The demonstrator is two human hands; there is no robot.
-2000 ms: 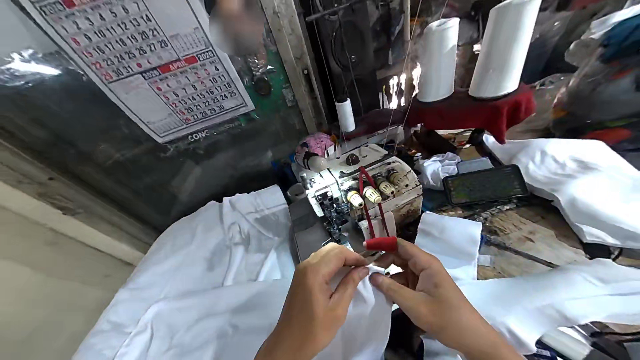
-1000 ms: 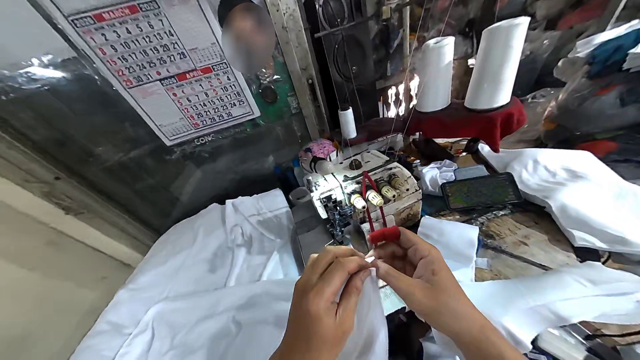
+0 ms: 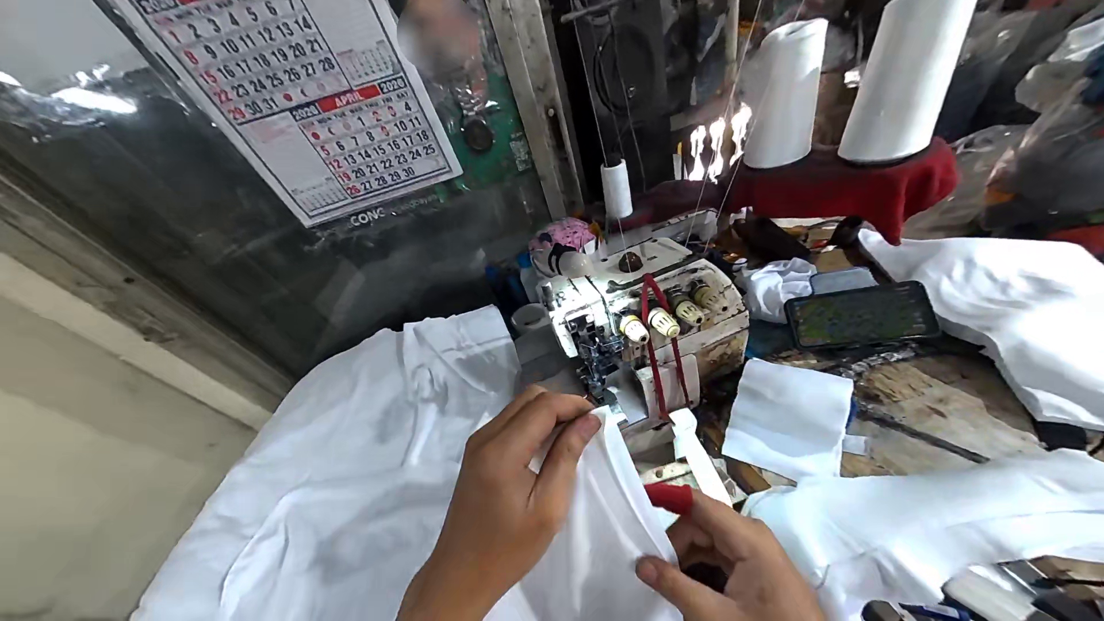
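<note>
My left hand [image 3: 517, 492] pinches the top corner of a white cloth [image 3: 595, 526] between thumb and fingers, just in front of the needle area of an overlock sewing machine [image 3: 647, 319]. Lower down, my right hand [image 3: 724, 552] holds the folded edge of that cloth, thumb on top; one of its fingers has a red wrap at the tip. The machine has several tension dials, a lit needle area and a red cord looped down its front. A narrow white strip [image 3: 700, 457] lies by the machine's front, above my right hand.
White fabric [image 3: 371, 483] spreads on the left. A small white cloth piece [image 3: 789, 418], a phone [image 3: 862, 316] and more white fabric [image 3: 992, 509] lie on the worn wooden table [image 3: 940, 405] at right. Thread cones [image 3: 785, 95] stand behind on red cloth [image 3: 888, 190]. A calendar [image 3: 345, 95] hangs at back left.
My hands were close together at the cloth's edge. My right hand has moved down along the edge, away from my left hand, and more of the folded edge shows between them.
</note>
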